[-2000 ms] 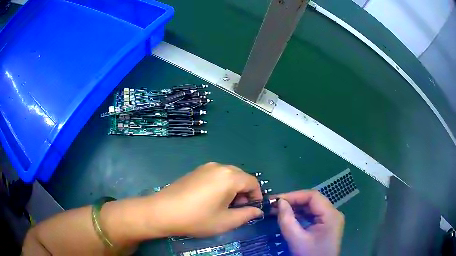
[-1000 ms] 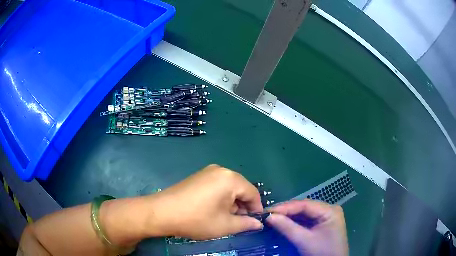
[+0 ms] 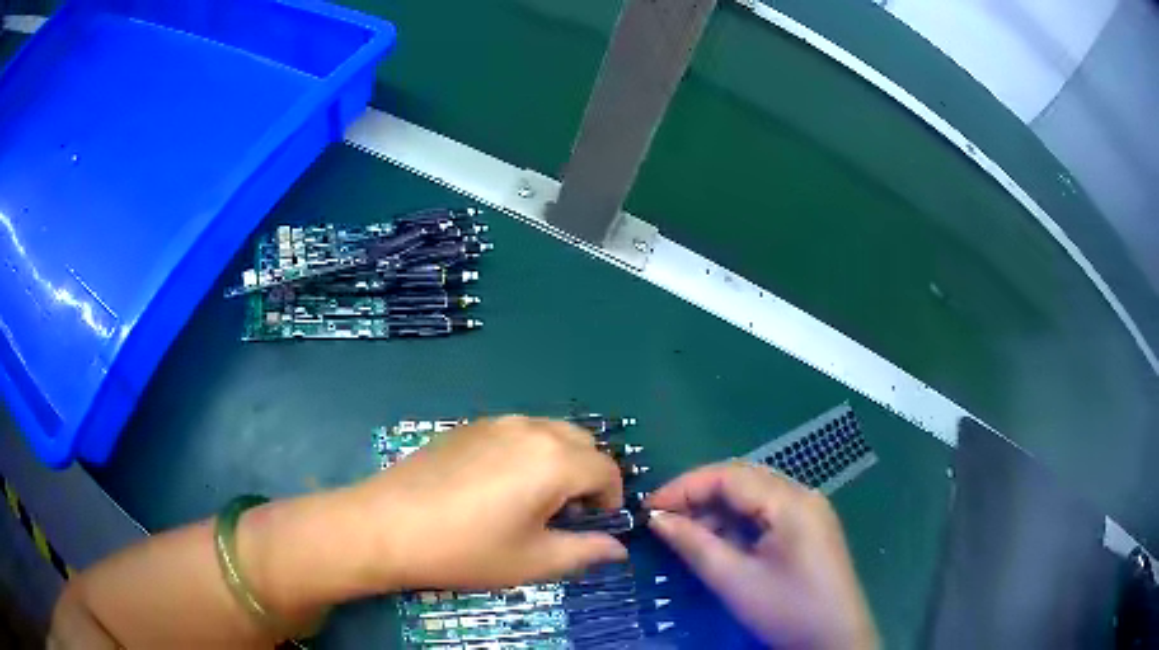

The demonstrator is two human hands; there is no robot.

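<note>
My left hand (image 3: 508,508), with a bangle on the wrist, grips the black body of a circuit board assembly (image 3: 595,518); its green end is hidden under the hand. My right hand (image 3: 750,527) has thumb and index finger pinched at the pale tip of that assembly. Whether the fingertips also hold a tiny adhesive piece cannot be told. More circuit board assemblies (image 3: 489,616) lie in a row under and below my left hand, tips to the right. A backing sheet (image 3: 820,451) with a grid of black pieces lies beyond my right hand.
A pile of circuit board assemblies (image 3: 362,279) lies farther back on the green bench. A blue tray (image 3: 165,318) stands at the left. A white edging strip (image 3: 788,328) crosses behind the work, with an upright metal post (image 3: 629,121) on it. A grey panel (image 3: 1017,546) is at the right.
The view has shifted, so the tray, pile and post sit farther left. More of the row shows around my left hand. Both hands stay together at the held assembly's tip end.
</note>
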